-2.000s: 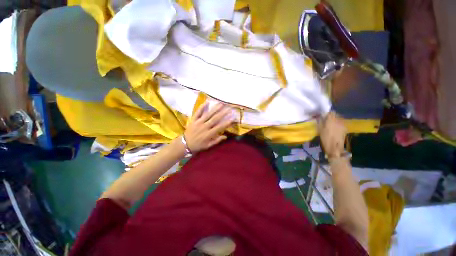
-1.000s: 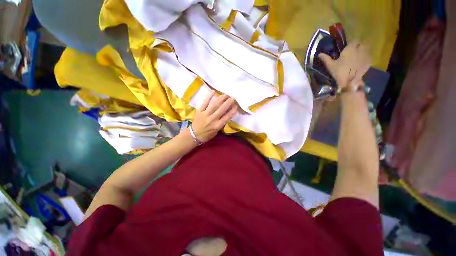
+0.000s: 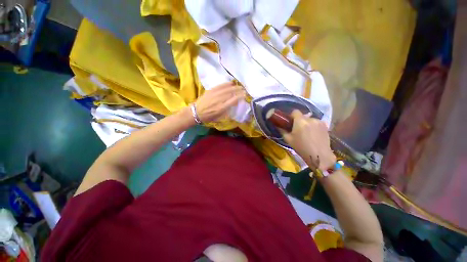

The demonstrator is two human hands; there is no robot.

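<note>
The garment (image 3: 240, 56) lies pale side up across the middle, with yellow cloth along its left and lower edges and narrow yellow strips on it. My right hand (image 3: 307, 138) grips the red-brown handle of the steam iron (image 3: 266, 105). The iron sits on the lower right part of the garment, its pointed end toward my left hand. My left hand (image 3: 220, 102) rests on the garment's near edge just left of the iron, fingertips at a seam. Whether its fingers pinch the cloth cannot be told.
The grey sleeve board (image 3: 118, 18) is at the upper left. The yellow ironing table cover (image 3: 379, 46) and dark grey iron pad (image 3: 366, 115) are at the right. The steam hose (image 3: 358, 156) trails right. Bunched garments (image 3: 110, 123) hang at the left. Pinkish fabric (image 3: 415, 133) is at the far right.
My right hand has taken the iron off the pad and brought it left onto the garment. My left hand stays at the garment's near edge. The view has shifted.
</note>
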